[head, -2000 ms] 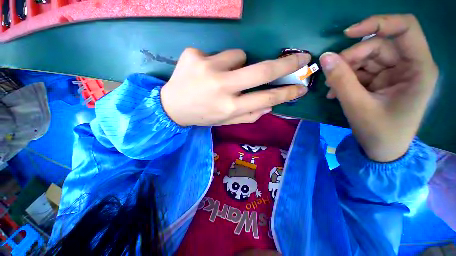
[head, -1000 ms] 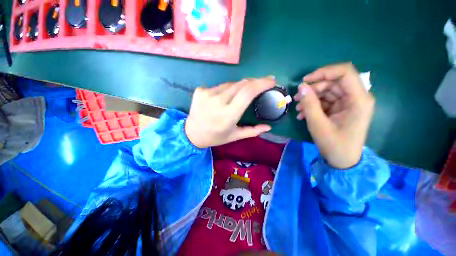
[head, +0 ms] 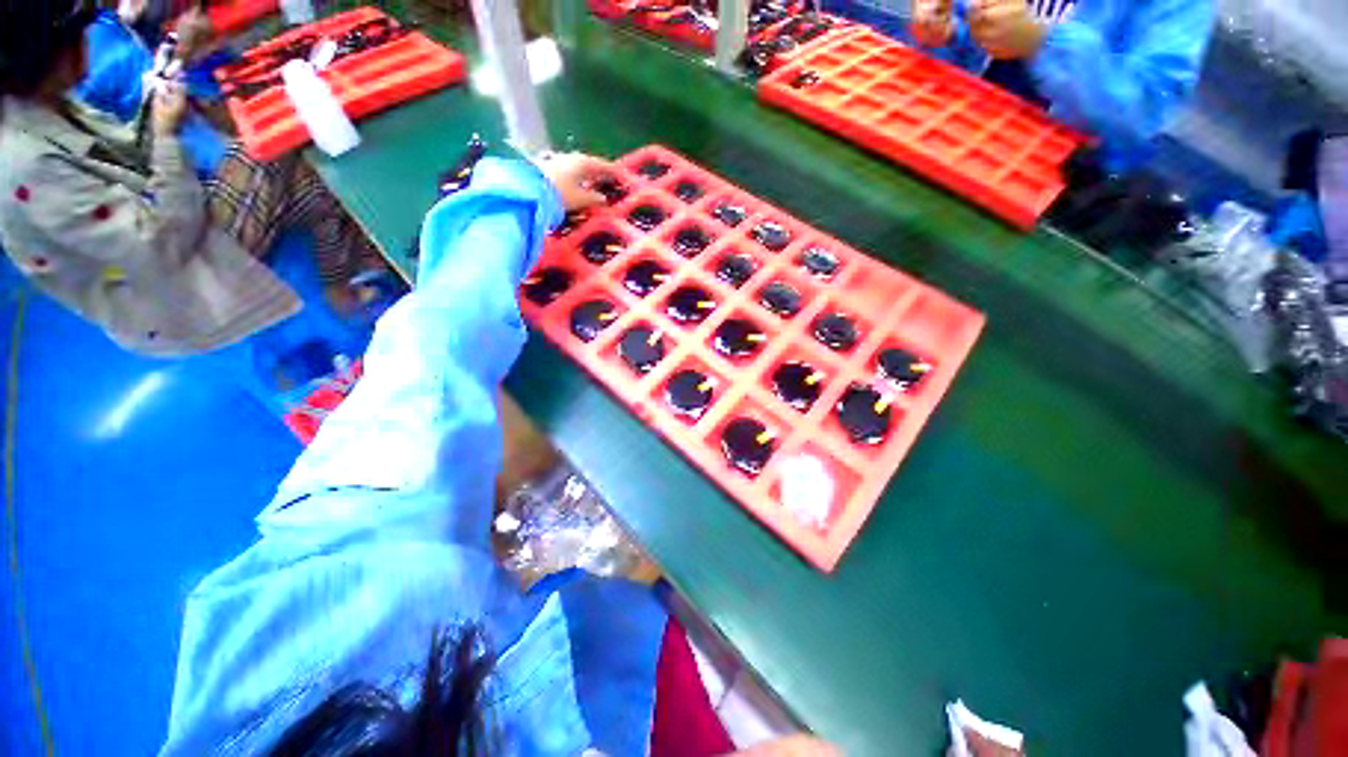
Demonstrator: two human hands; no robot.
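Note:
A red foam tray [head: 920, 318] lies on the green mat, most pockets holding round black watch heads, such as this watch head [head: 750, 442], many with small orange tabs. The near corner pocket holds a shiny whitish patch [head: 806, 488]. My left hand [head: 577, 181] is at the tray's far left end, over the pockets; whether it holds a watch head cannot be seen. At the bottom edge is a crumpled white wipe [head: 968, 731] beside a small skin-toned patch, perhaps my right hand, mostly cut off.
Another red tray [head: 917, 126] lies across the bench before a person in blue [head: 1131, 67]. A tray [head: 348, 74] with a white bottle [head: 321, 107] lies at upper left, near a seated person in grey. A post [head: 510, 74] stands on the bench. Plastic bags [head: 1308, 318] lie at right.
The view has swung left and up over the whole tray. My left hand has left the watch head in front of me and reached to the tray's far end. My right hand has dropped almost out of view.

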